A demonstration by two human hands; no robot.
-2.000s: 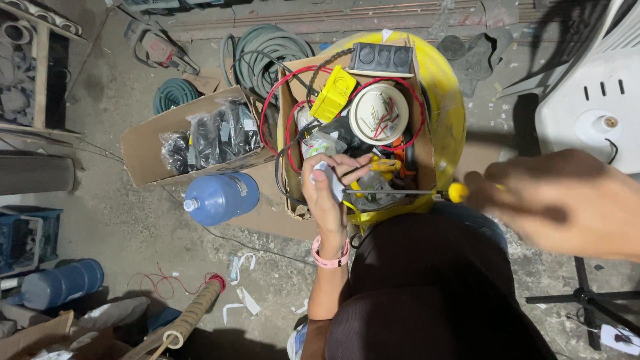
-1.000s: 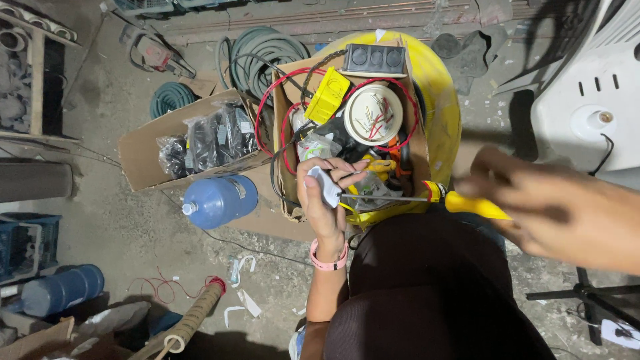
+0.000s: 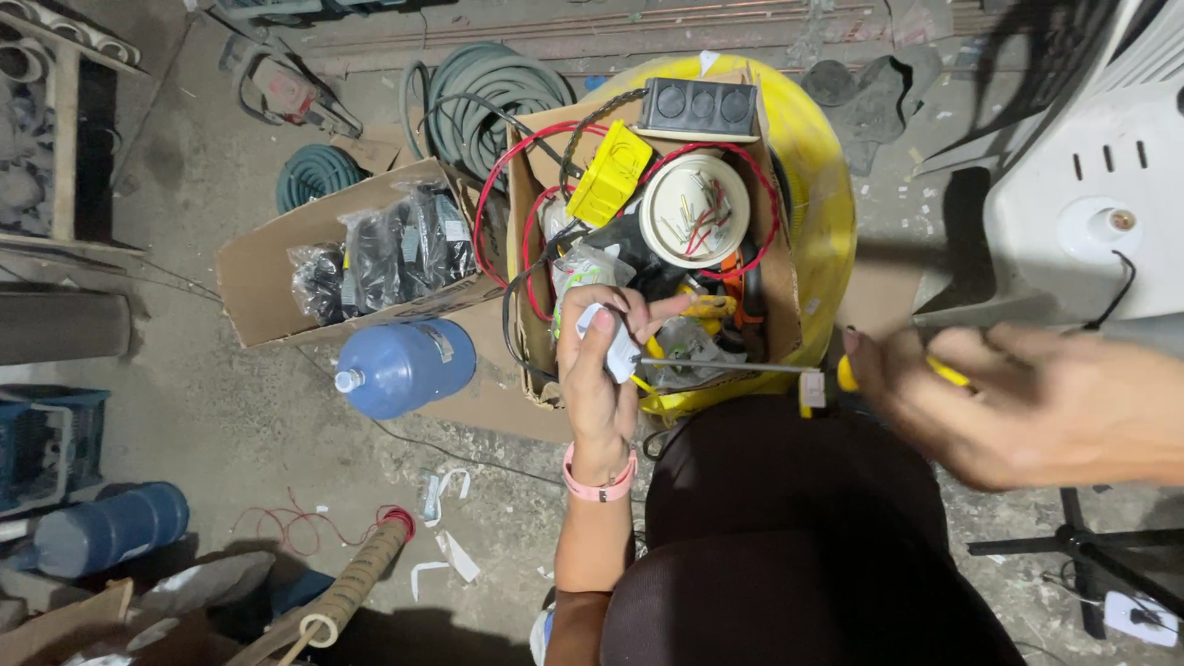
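My left hand [image 3: 597, 361], with a pink wristband, holds a small white plastic piece [image 3: 610, 344] between thumb and fingers. A screwdriver [image 3: 731, 366] with a long metal shaft and yellow handle reaches from my right hand [image 3: 999, 398] to that piece, its tip touching or very near it. The right hand is blurred around the handle. Close behind the left hand stands an open cardboard box [image 3: 782, 314] holding a yellow electrical box [image 3: 610, 173], a black three-socket block [image 3: 698, 108], a round white tub [image 3: 695, 211] with wire bits, and red wire [image 3: 490, 213].
Left of the box are another carton [image 3: 259, 268] with bagged black parts, a blue water bottle [image 3: 407, 368] and coiled grey hose [image 3: 495, 102]. A white plastic chair [image 3: 1045, 213] is at the right, a black stand [image 3: 1073, 536] below it. A cardboard tube [image 3: 361, 573] lies lower left.
The right hand has shifted and turned about the screwdriver's yellow handle, which it covers differently in each frame. The left hand stays in place with the white piece.
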